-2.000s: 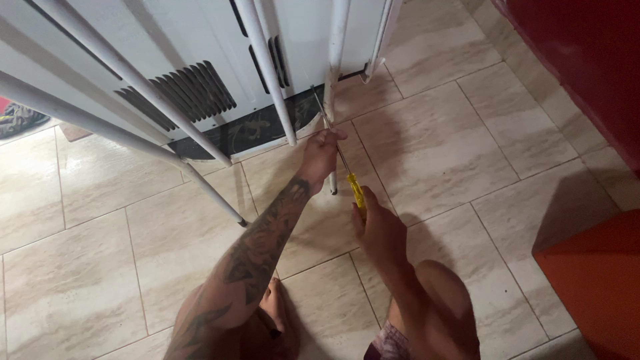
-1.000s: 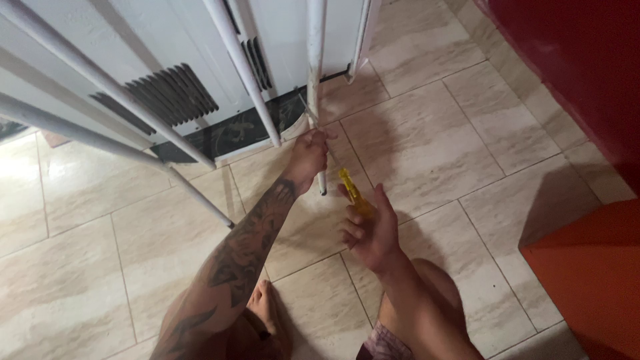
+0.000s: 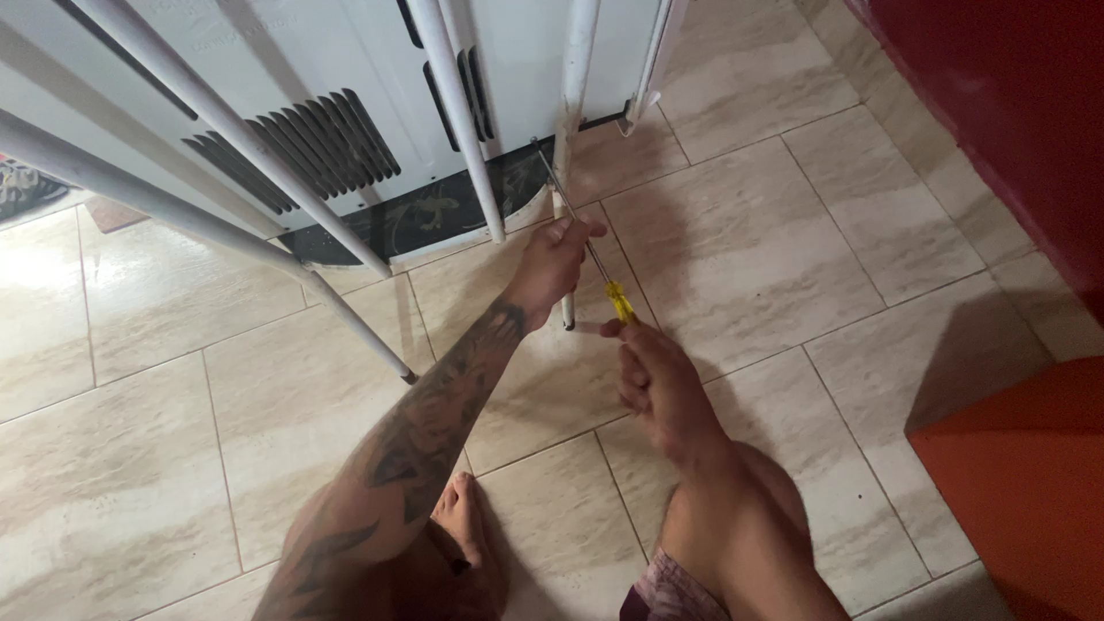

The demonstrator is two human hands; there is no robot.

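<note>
A long screwdriver with a yellow handle (image 3: pixel 620 302) slants up and left, its tip near the lower edge of a white appliance panel (image 3: pixel 535 78). My right hand (image 3: pixel 660 375) grips the handle's end. My left hand (image 3: pixel 552 263) is around the metal shaft, close to a white metal leg (image 3: pixel 580 78) that passes behind it; whether it also touches the leg cannot be told. A screw head (image 3: pixel 534 140) seems to sit at the tip. Below the panel lies a dark curved opening (image 3: pixel 423 211), and slotted vents (image 3: pixel 323 142) show on the panel.
Further white metal tubes (image 3: pixel 259 159) cross in front of the appliance, one ending on the tiled floor (image 3: pixel 733 259) left of my forearm. An orange object (image 3: pixel 1026 466) stands at the lower right, below a dark red surface (image 3: pixel 1000 103). My bare foot (image 3: pixel 463 517) is under my arms.
My right hand's fingers opened around the handle one second ago and are now closed around its end. My left hand has stayed at the shaft.
</note>
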